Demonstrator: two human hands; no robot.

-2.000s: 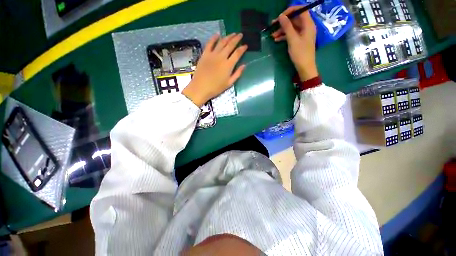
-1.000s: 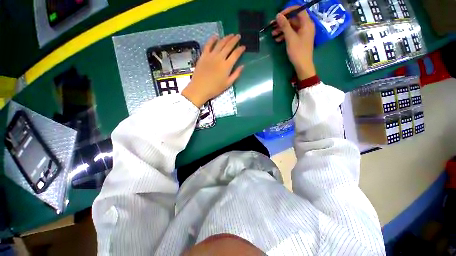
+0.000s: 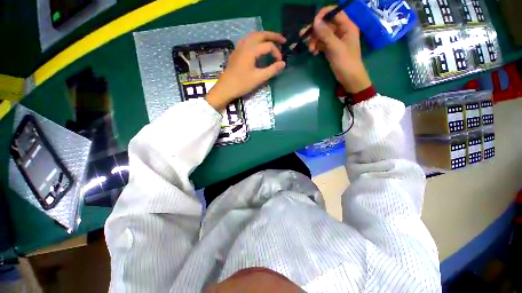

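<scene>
A phone housing (image 3: 202, 64) with a black-and-white battery (image 3: 194, 90) in it lies on bubble wrap (image 3: 153, 74). My left hand (image 3: 247, 67) is over the housing's right side, thumb and forefinger curled near the tweezers' tip; whether they pinch something is too small to tell. My right hand (image 3: 339, 46) holds black tweezers (image 3: 309, 30), tip pointing left over dark sheet pieces (image 3: 297, 18). A glossy clear film (image 3: 296, 109) lies on the mat below them.
A blue bin (image 3: 375, 35) with white slivers stands right of my right hand. Battery trays (image 3: 428, 77) are at the right, with stacked batteries (image 3: 456, 121) lower. Another housing (image 3: 41, 162) lies on bubble wrap at the left, beside dark film sheets (image 3: 94, 109).
My left hand has lifted from lying flat, its thumb and forefinger now curled towards the tweezers' tip. The tweezers have moved slightly left and down. The whole view has shifted slightly.
</scene>
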